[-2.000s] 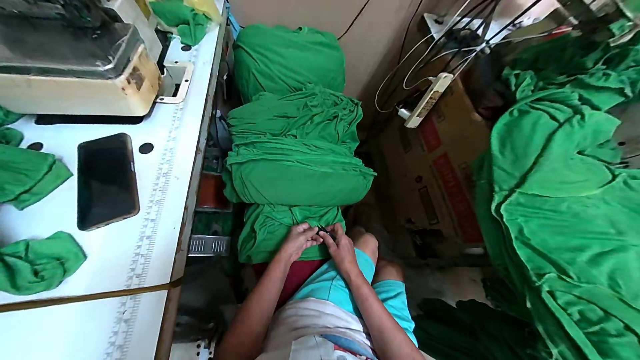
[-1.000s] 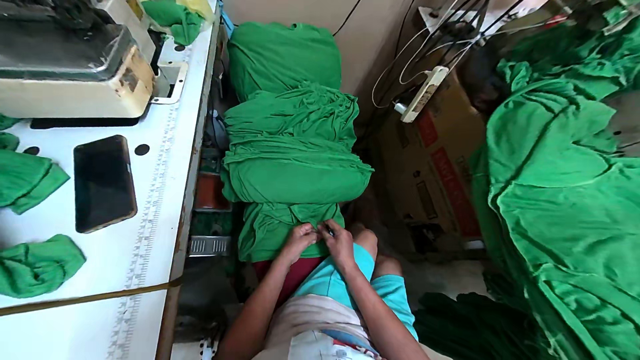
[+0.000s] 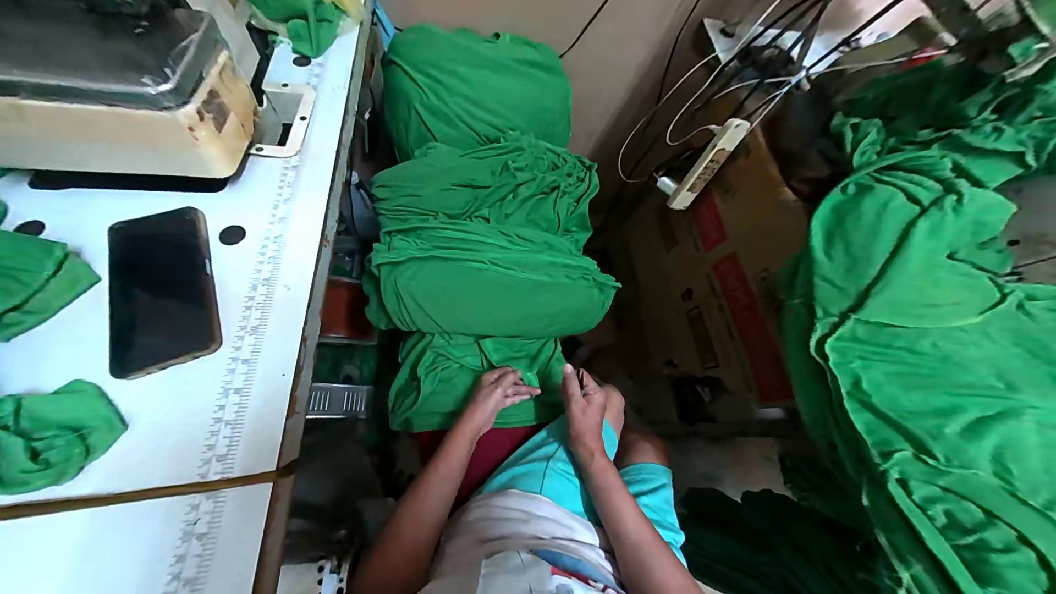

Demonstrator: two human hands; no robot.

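Note:
Several bundles of green fabric [image 3: 495, 285] lie in a row in front of my lap. Over the nearest green cloth [image 3: 437, 379] is my left hand [image 3: 499, 396], its fingers loosely extended and nothing clearly in them. My right hand [image 3: 584, 404], just to the right and apart from the left, pinches a small dark object [image 3: 581, 379] too small to identify, perhaps a thread snipper. It is above my knee, at the right edge of the nearest cloth.
On the left, a white table [image 3: 247, 412] with a printed ruler scale holds a sewing machine [image 3: 124, 99], a smartphone [image 3: 162, 293] and green scraps [image 3: 58, 433]. At the right are a power strip [image 3: 709, 163] with cables, a cardboard box [image 3: 701, 272] and a large green fabric pile [image 3: 932, 346].
My hands were close together at the edge of the nearest cloth; now they are apart, with a gap between them. The bundles have not plainly moved.

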